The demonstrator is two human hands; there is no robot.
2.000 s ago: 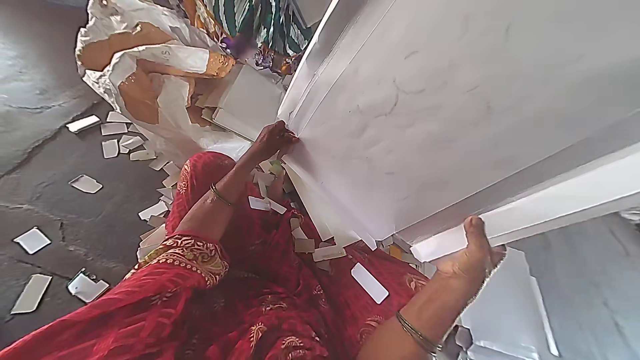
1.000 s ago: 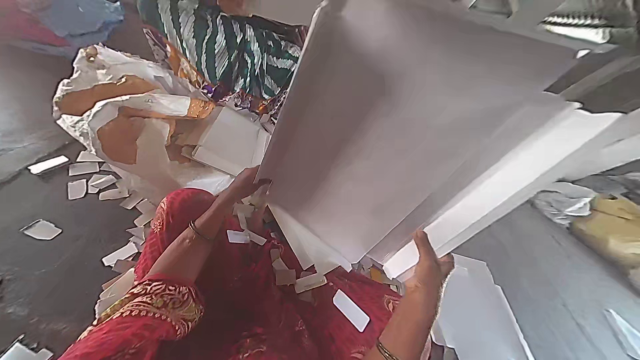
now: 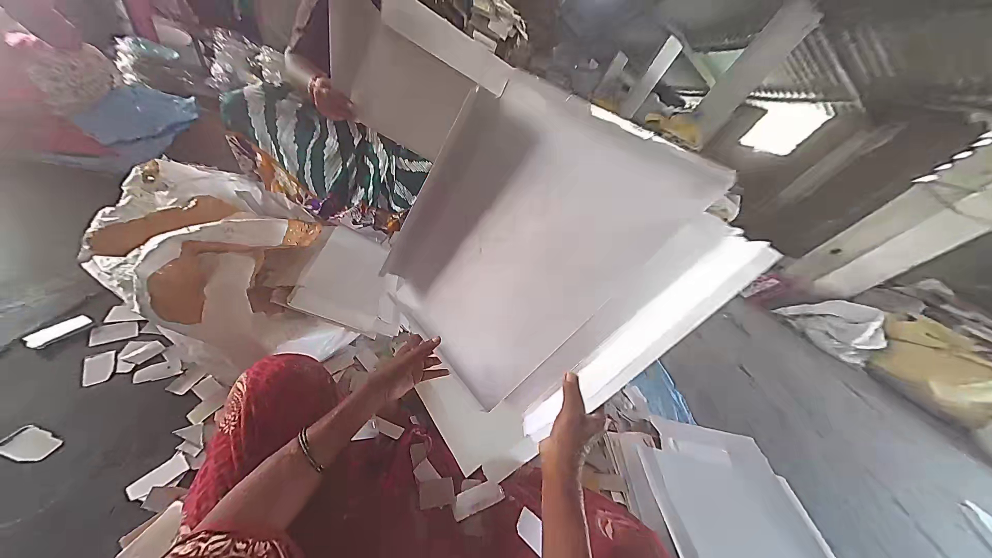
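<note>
A large stack of white card sheets point(image 3: 527, 232) with folded side flaps stands tilted in front of me. My right hand point(image 3: 572, 422) grips its lower right corner, thumb on the bright white flap. At the lower left edge, my left hand point(image 3: 411, 364) has its fingers apart, close to the sheets and not closed on them. Below the stack, a flat pale sheet point(image 3: 457, 422) and small white card offcuts point(image 3: 478, 500) lie on the red patterned cloth point(image 3: 271, 403) over my lap.
A torn white and brown wrapping point(image 3: 178, 279) lies at left, with offcuts point(image 3: 114, 333) scattered on the grey floor. Beyond it, another person's hand point(image 3: 332, 99) is beside a large card sheet point(image 3: 403, 85). More white sheets point(image 3: 736, 496) are stacked at lower right; crumpled sacking point(image 3: 930, 356) lies farther right.
My left hand held the stack's left edge in the earlier frames; its fingers are now spread. My right hand keeps its corner. The view has shifted, showing more of the room beyond.
</note>
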